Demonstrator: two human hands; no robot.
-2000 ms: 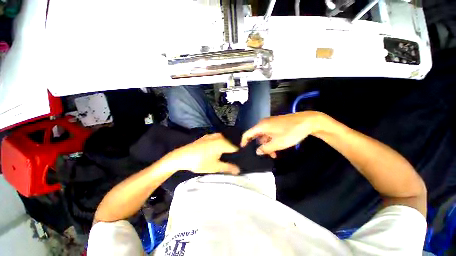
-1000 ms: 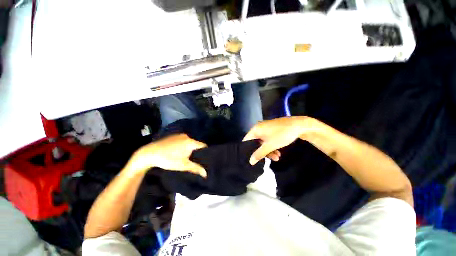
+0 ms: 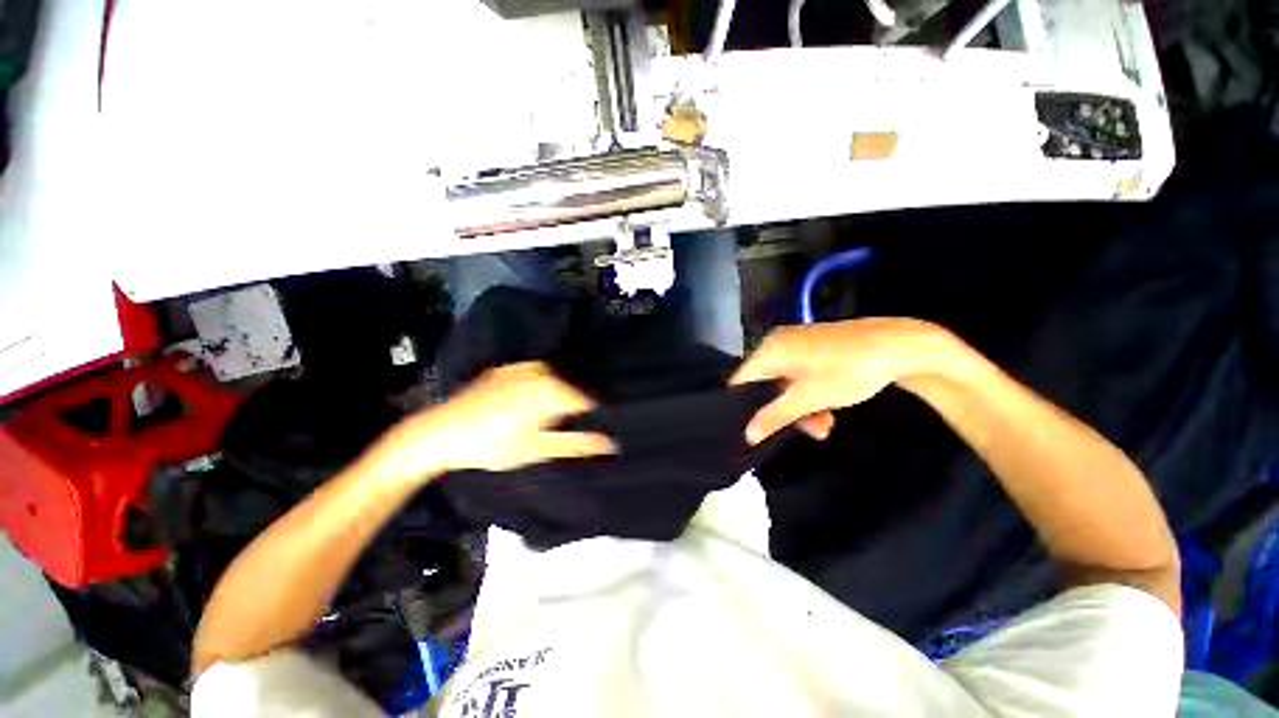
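Observation:
A black garment (image 3: 631, 463) is bunched over my lap, in front of my white shirt, with a straight folded band running across it between my hands. My left hand (image 3: 526, 421) holds its left side, thumb and fingers gripping the cloth. My right hand (image 3: 807, 379) pinches its right side with thumb and fingers. The garment is off the machine, below the table's front edge. Shiny metal rollers (image 3: 568, 194) sit bare at that edge.
The white machine table (image 3: 323, 168) spans the top of the view. A white metal fitting (image 3: 645, 264) juts from its edge. A red plastic stool (image 3: 56, 477) stands at left beside dark cloth. Black cloth (image 3: 1010, 323) hangs at right, near a blue bar (image 3: 828, 274).
My hands have moved apart, and the garment, earlier bunched small between them, is now spread wider with its folded band stretched across. The view has shifted slightly.

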